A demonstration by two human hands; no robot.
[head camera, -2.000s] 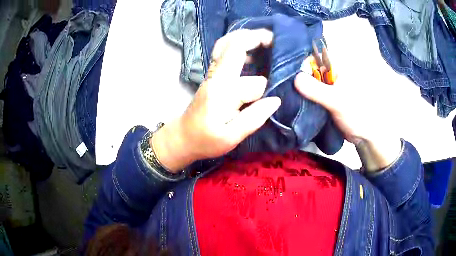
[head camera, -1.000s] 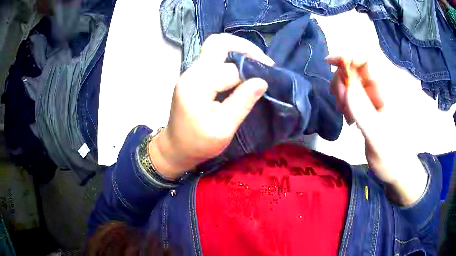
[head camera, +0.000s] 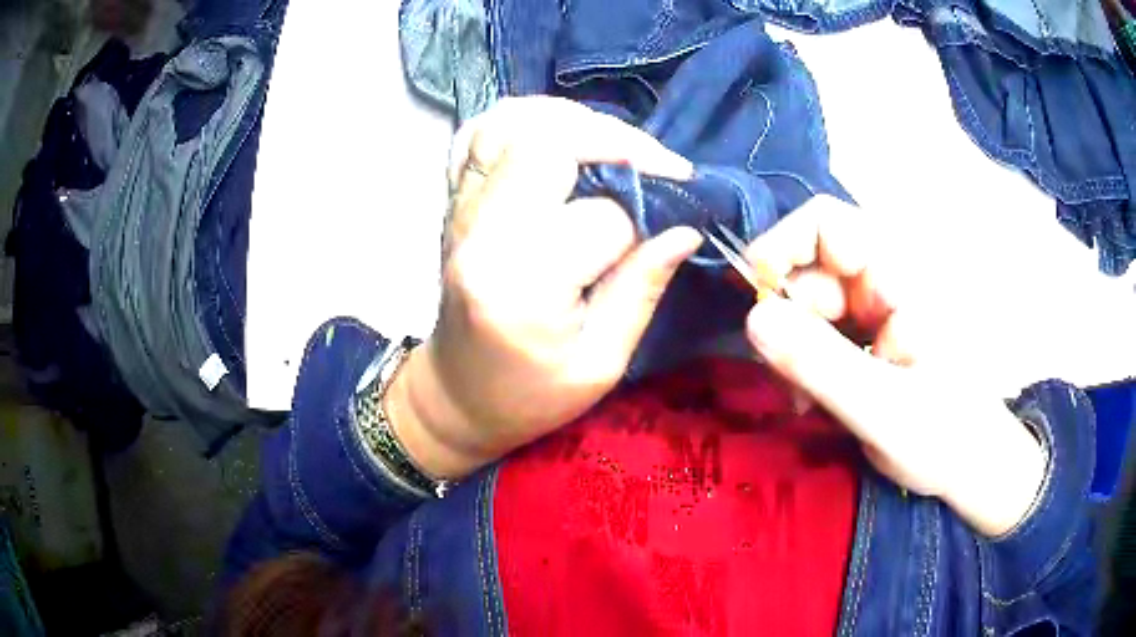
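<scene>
A dark blue denim garment (head camera: pixel 766 118) with pale stitching is bunched in front of me and runs back over the white table. My left hand (head camera: pixel 536 268) pinches a folded stitched edge (head camera: pixel 679 199) of it between thumb and fingers. My right hand (head camera: pixel 828 311) holds small thread snips (head camera: pixel 735 255). Their thin silver blades point up and left, slightly apart at the tips, at the stitched edge. The handle is mostly hidden in the fingers. I cannot make out a loose thread.
Blue and grey-blue garments (head camera: pixel 156 237) hang over the left edge of the white table (head camera: pixel 336 212), with a small white tag (head camera: pixel 213 371) on them. More denim (head camera: pixel 1034 125) lies at the far right. A blue object (head camera: pixel 1107 436) shows below the table's right side.
My right hand went out right, away from the garment, then came back with the snips' blades at the edge. My left hand has turned the fold and keeps its pinch.
</scene>
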